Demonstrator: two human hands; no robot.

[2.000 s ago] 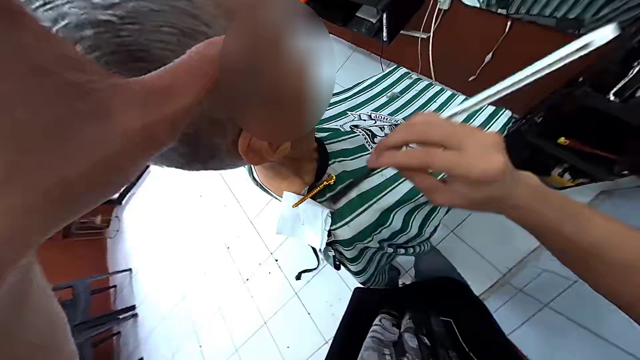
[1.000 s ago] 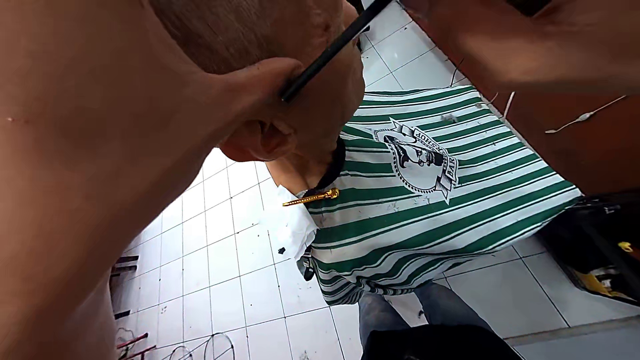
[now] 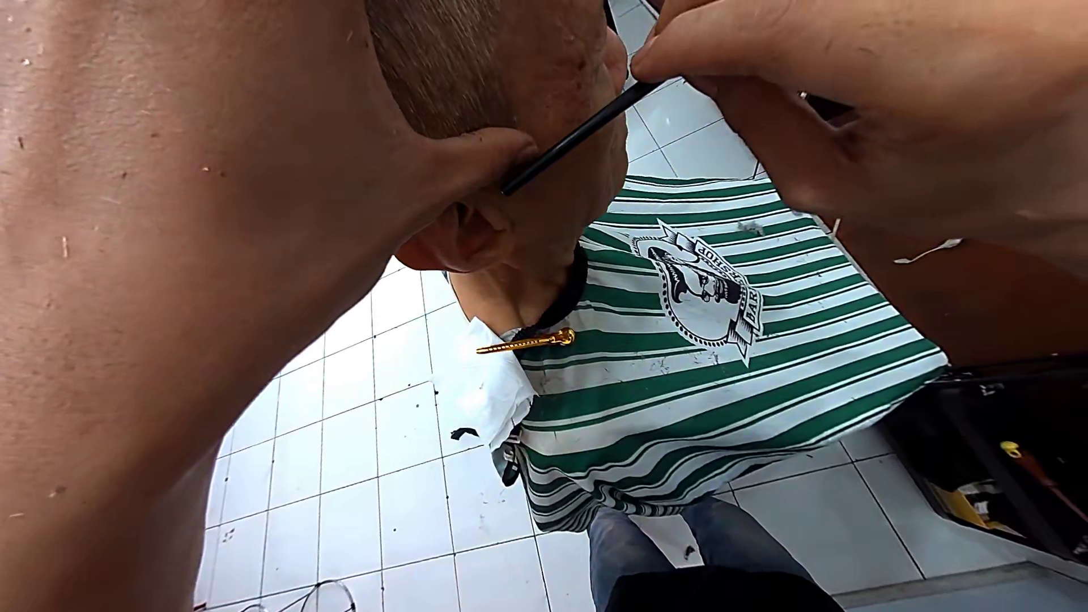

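Note:
My left hand point(image 3: 340, 144) reaches in from the left, its thumb pressed on the skin above the ear of a seated person's head point(image 3: 561, 76); its other fingers are hidden. Between the thumb and fingers of my right hand point(image 3: 748, 93), at upper right, is a slim dark tool point(image 3: 578, 136), perhaps a razor seen edge-on. The tool slants across the side of the head, its tip close to my left thumb and just above the ear point(image 3: 463, 238). The person wears a green-and-white striped barber cape point(image 3: 646, 391). A gold hair clip point(image 3: 527, 342) lies at its collar, by a white tissue point(image 3: 484, 391).
White floor tiles point(image 3: 348, 450) lie below the chair area. At lower right stands a dark shelf or case point(image 3: 960, 450) with several items in it. A thin white cord point(image 3: 928, 251) shows against a reddish-brown surface. Small cut hairs dot the cape.
My right hand has come from out over the cape to the side of the head, with the tool now against or close to the skin. The view has shifted closer over the head.

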